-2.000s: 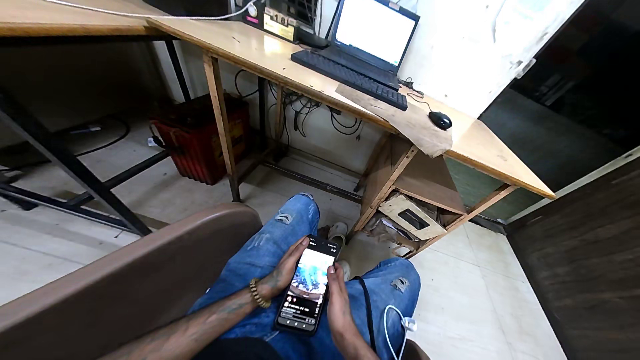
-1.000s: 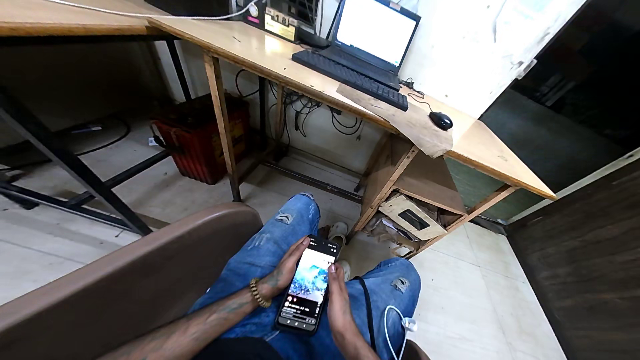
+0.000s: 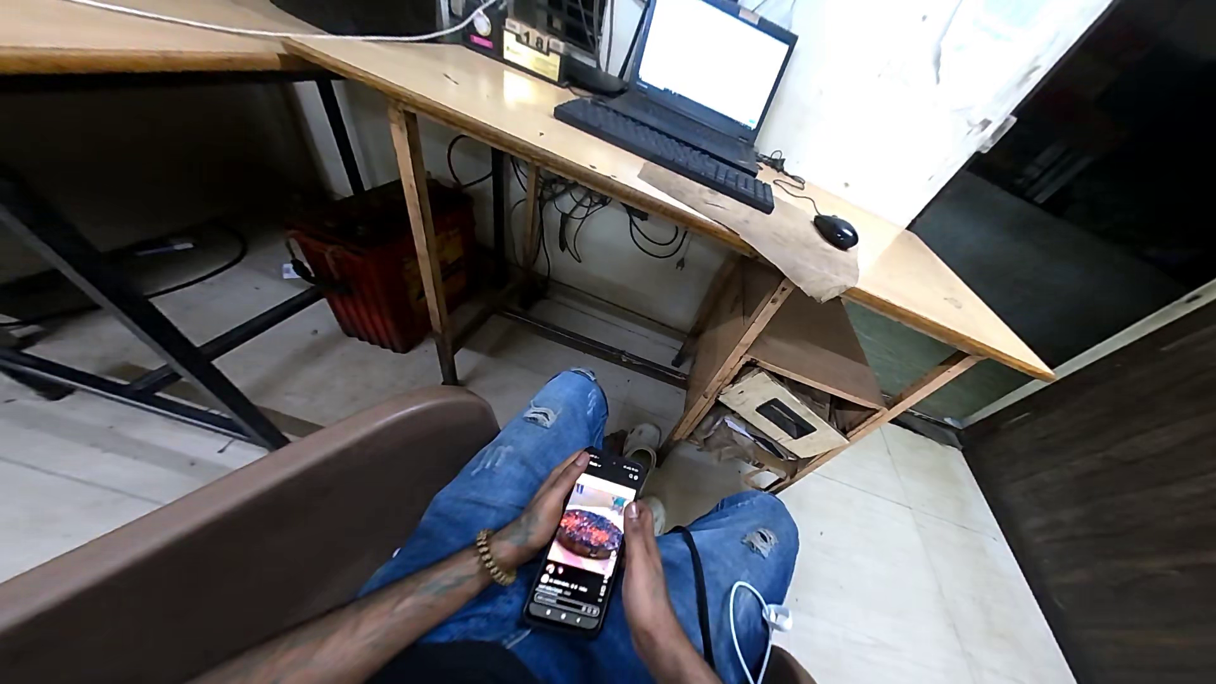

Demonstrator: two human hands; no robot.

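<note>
A black smartphone [image 3: 586, 541] lies upright between my hands above my lap, its lit screen showing a picture of a round, cake-like thing. My left hand [image 3: 540, 518], with a beaded bracelet [image 3: 492, 559] at the wrist, grips the phone's left edge. Along its right edge is my right hand [image 3: 644, 570], thumb at the screen's side. The fingers beneath the phone are hidden. Ripped blue jeans [image 3: 532, 446] cover my legs, and a white cable [image 3: 736, 627] and a black cord [image 3: 701, 589] rest over the right thigh.
A wooden desk [image 3: 456, 85] ahead bears a laptop [image 3: 712, 66], a black keyboard [image 3: 665, 152] and a mouse [image 3: 836, 231]. Beneath it are hanging cables, a red battery-like box [image 3: 380, 275] and a shelf [image 3: 807, 342] with a cream box [image 3: 784, 414]. A brown chair arm [image 3: 285, 503] is at my left.
The picture on the phone screen has changed from a blue image to a round, reddish, cake-like thing. Both hands hold the phone in the same place.
</note>
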